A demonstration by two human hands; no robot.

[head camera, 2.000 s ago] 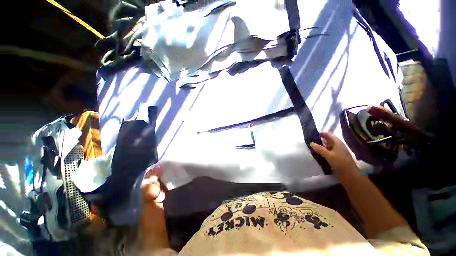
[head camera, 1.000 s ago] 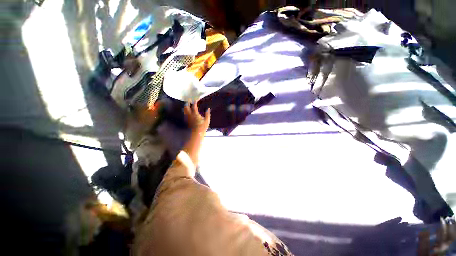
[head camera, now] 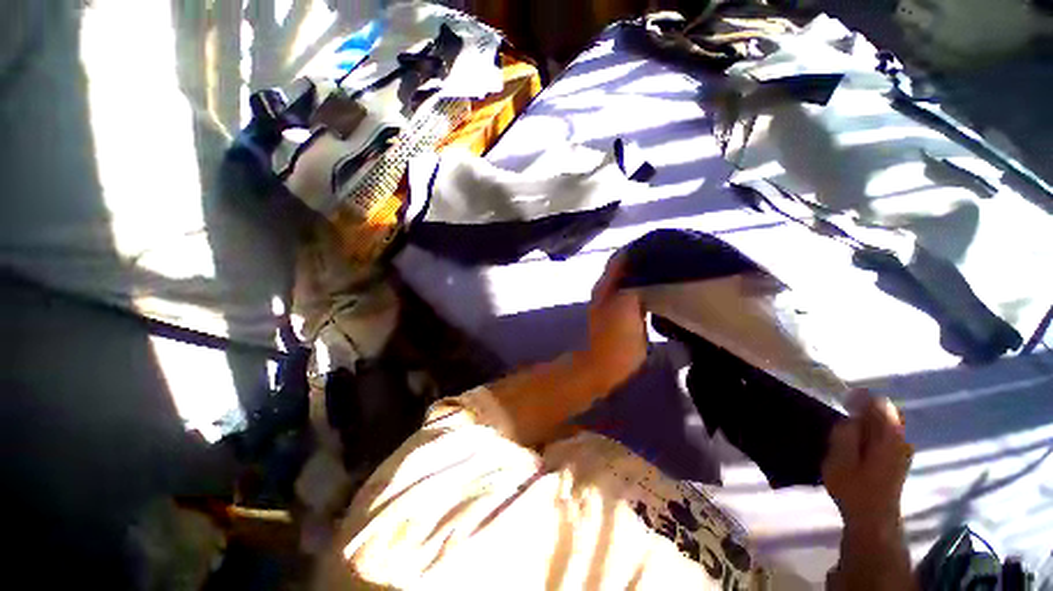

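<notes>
A garment panel [head camera: 751, 329], pale on one face and dark on the other, is held up folded over the near part of the table. My left hand [head camera: 618, 318] grips its left end. My right hand [head camera: 868, 444] grips its lower right end. More black and white panels [head camera: 520, 191] lie at the table's left edge. The iron [head camera: 976, 560] is at the bottom right corner, cut off by the picture's edge.
The pale pressing table [head camera: 520, 289] is striped by sunlight. A pile of pale panels with dark edges [head camera: 831, 173] lies at the far right. A perforated crate with pieces and orange cloth [head camera: 502, 110] stands beyond the table's left edge.
The large white panel that lay flat is no longer spread on the table. My left hand has moved right from the loose panels, and both hands now hold a panel up.
</notes>
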